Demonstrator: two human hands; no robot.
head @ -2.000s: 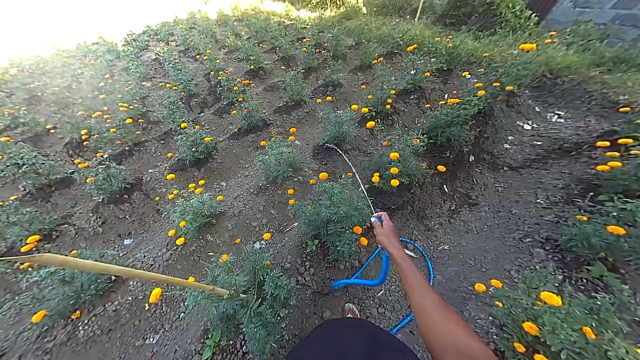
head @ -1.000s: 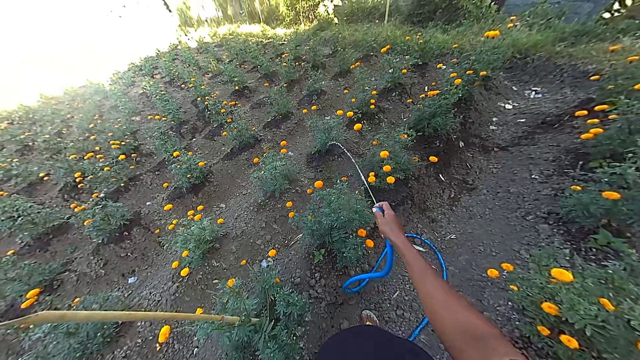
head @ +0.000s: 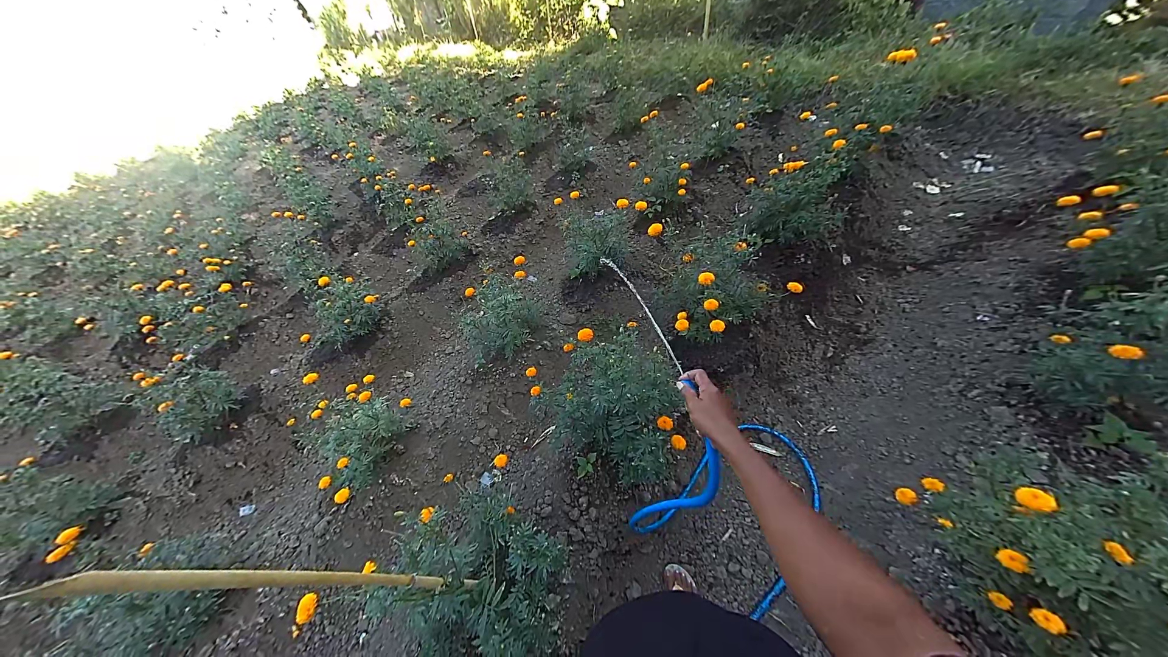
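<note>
My right hand grips the end of a blue garden hose, right of centre. From the hose mouth a thin stream of water arcs forward and left, ending at a leafy marigold plant. Just left of the hand stands a bushy marigold with orange blooms. The hose hangs below the hand, loops over the soil and runs back toward my foot. My left hand is out of view.
Rows of marigold plants spread over the soil on the left. A pale stick juts in at the lower left. More marigolds stand at the right beside a bare dirt strip. My foot shows at the bottom.
The hose loop below my right hand has changed shape. The hand stays on the hose end, and water runs from it throughout.
</note>
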